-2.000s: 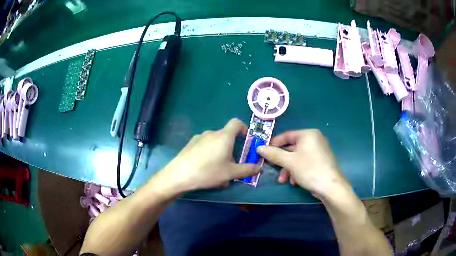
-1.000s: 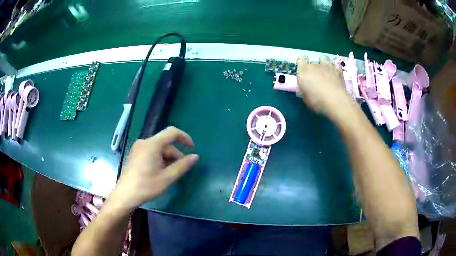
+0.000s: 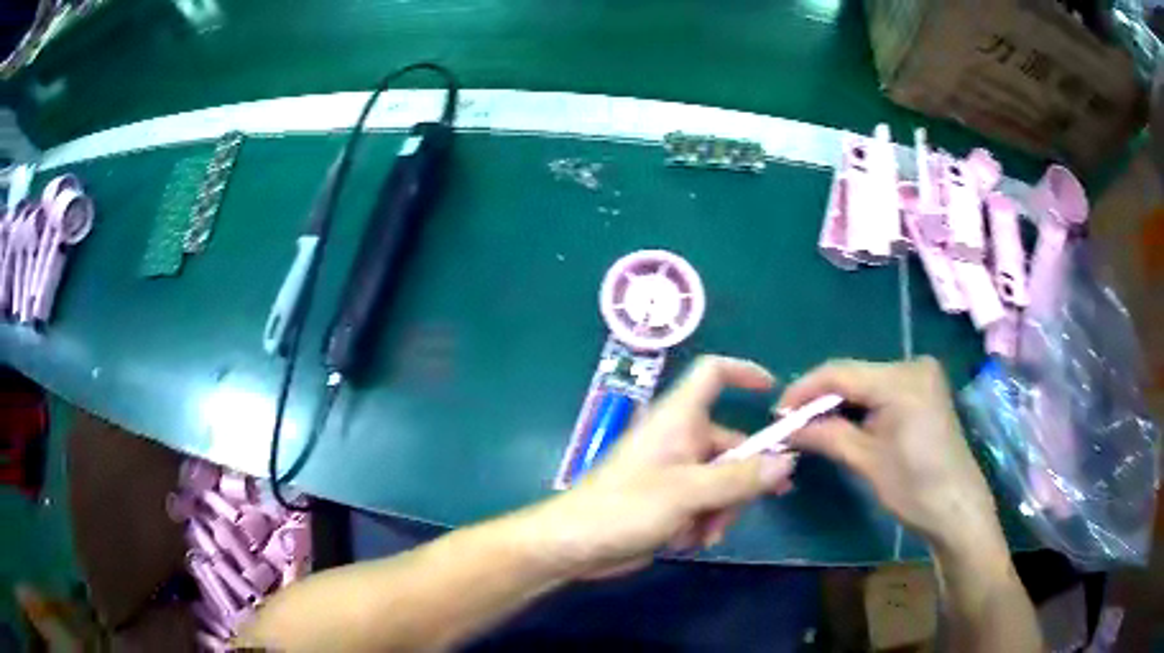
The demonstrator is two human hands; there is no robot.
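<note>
A pink handle cover (image 3: 781,429) is held edge-on between my left hand (image 3: 677,472) and my right hand (image 3: 887,427), above the bench near its front edge. The fingers of both hands are on it. A pink fan housing (image 3: 652,301) lies open on the bench left of the cover, ring head away from me. A small control board (image 3: 631,369) sits in its handle below the ring. A blue battery cell (image 3: 601,431) lies in the trough below the board. My left hand partly hides the handle's lower end.
A black electric screwdriver (image 3: 389,255) and grey-handled tool (image 3: 295,293) lie left. Beyond are screws (image 3: 577,171) and a row of boards (image 3: 715,153). Pink parts (image 3: 872,202) and a clear bag (image 3: 1066,421) lie right. Green panels (image 3: 179,211) and fans (image 3: 45,249) lie far left.
My right hand has brought the handle cover from the far side of the bench towards me. My left hand has moved right, across the housing's lower end, and taken hold of the cover too.
</note>
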